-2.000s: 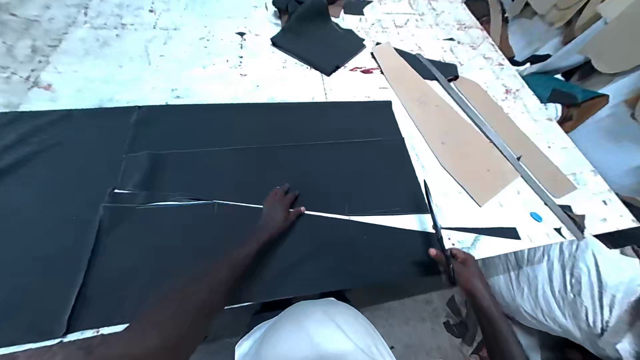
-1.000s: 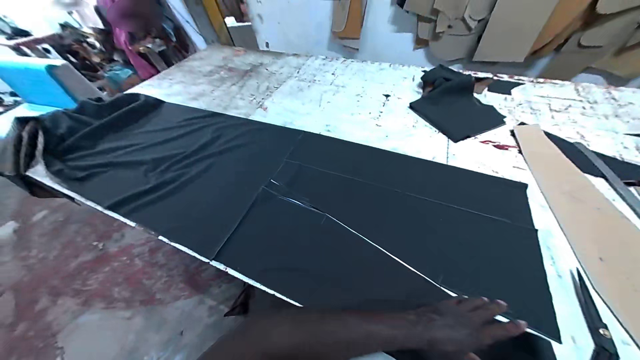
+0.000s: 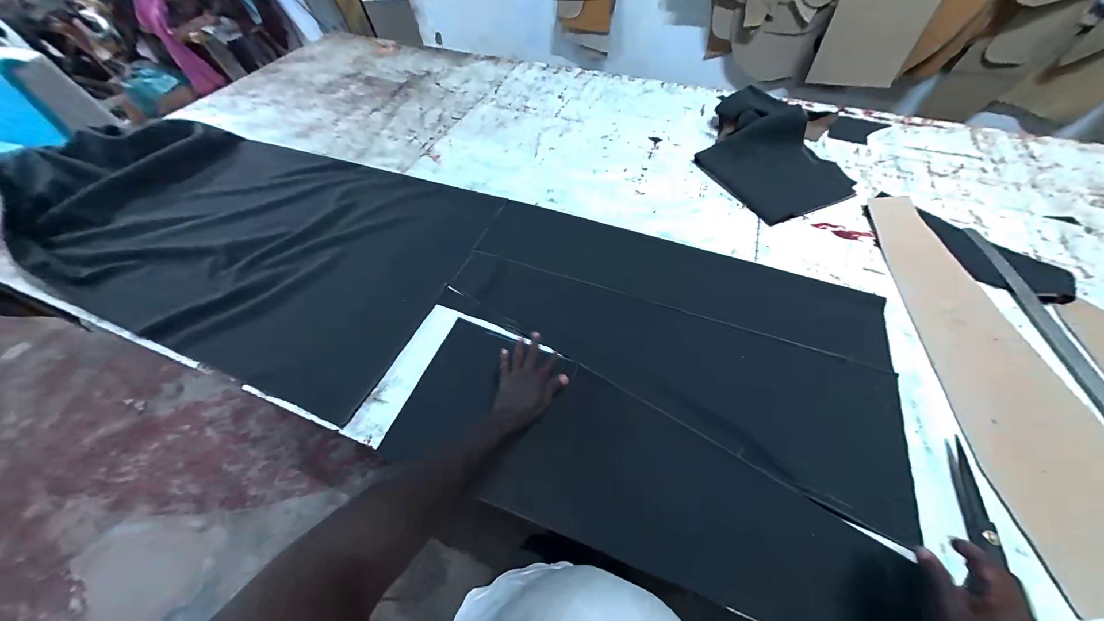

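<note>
My left hand (image 3: 526, 386) lies flat with spread fingers on a cut panel of black fabric (image 3: 621, 483), near its upper left corner. A strip of white tabletop shows between that panel and the larger black cloth (image 3: 345, 250). Chalk-like lines run over the section of cloth above the panel. At the bottom right, my right hand (image 3: 975, 582) is at the handles of black scissors (image 3: 973, 509), whose blades point away from me over the table; whether it grips them is unclear. Beside the scissors lies a long tan cardboard pattern piece (image 3: 992, 388).
The white, stained worktable (image 3: 604, 138) bears folded black fabric (image 3: 776, 164) at the back. A metal ruler (image 3: 1035, 310) lies at the right by more black fabric and cardboard. Cardboard patterns (image 3: 871, 43) hang on the far wall. The table edge borders a reddish floor (image 3: 129, 431).
The lower panel has come away from the larger cloth, leaving a white gap at its left end. My left hand has moved left along the panel. My right hand is now in view by the scissors.
</note>
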